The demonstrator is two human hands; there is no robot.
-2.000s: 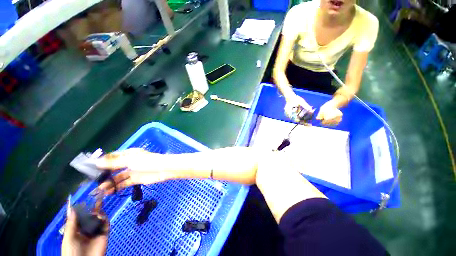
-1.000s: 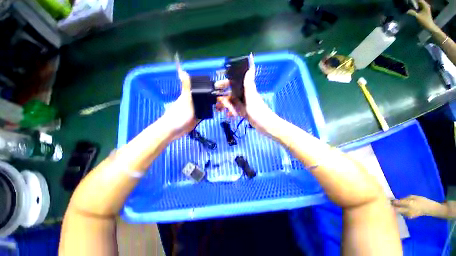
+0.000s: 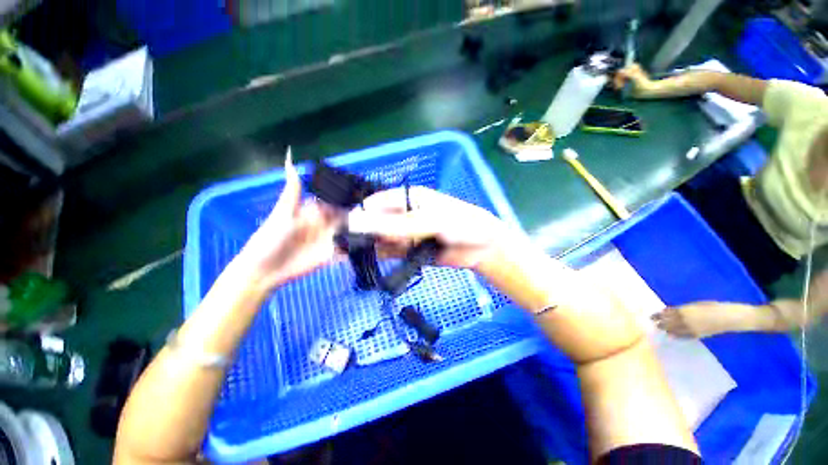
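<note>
My left hand is over the basket's left half and holds a black power adapter by its upper end. My right hand meets it from the right, its fingers touching the left hand. Dark corded pieces hang under my right palm, blurred and partly hidden by it. The light blue perforated basket lies tilted below both hands. Inside it lie a black adapter piece and a pale-labelled block with a thin cord.
A darker blue bin with a white sheet stands at right. A coworker has one hand over it, the other near the white bottle. A phone, a yellow stick and a black case lie on the bench.
My hands have come together and shifted left; the right hand has turned palm down. The view has swung, so the coworker's torso shows again. The coworker's far hand is now beside the bottle.
</note>
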